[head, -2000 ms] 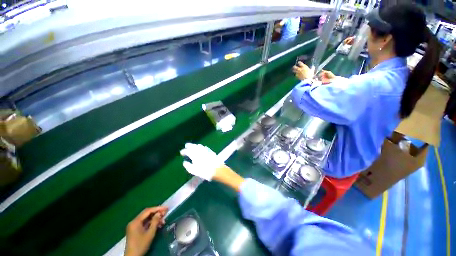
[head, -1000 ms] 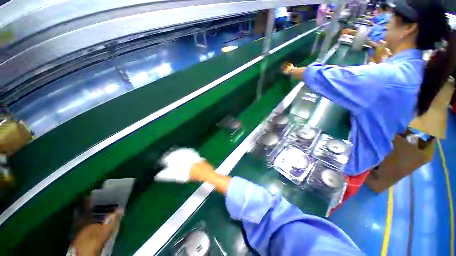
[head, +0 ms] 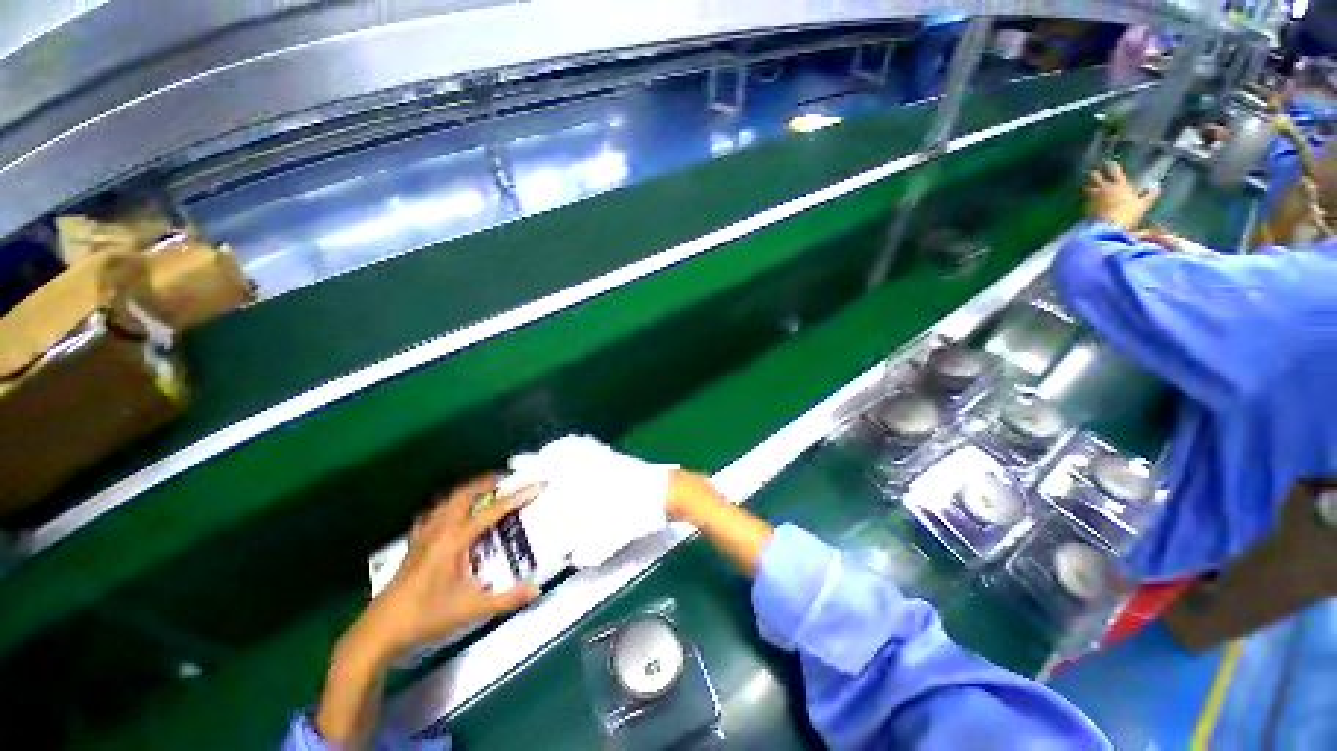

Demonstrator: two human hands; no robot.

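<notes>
A white and grey printed retail box (head: 506, 552) is held between my two hands over the near belt edge rail. My bare left hand (head: 440, 565) grips the box from the left, thumb and fingers spread over its printed face. My right hand (head: 590, 502), in a white glove, covers the box's right end; its fingertips are hidden or blurred. A blister tray with a round device (head: 647, 657) lies on the green side worktop just below my right forearm.
Several blister trays (head: 985, 499) lie in rows on the worktop at right. The green conveyor belt (head: 719, 385) runs beyond the pale rail (head: 799, 434). A coworker's blue sleeve (head: 1158, 301) reaches over the belt at right. Brown cartons (head: 91, 385) are at far left.
The retail box, earlier in my left hand at lower left, is now up by the rail with both hands on it. The view has turned left; the coworker sits further right.
</notes>
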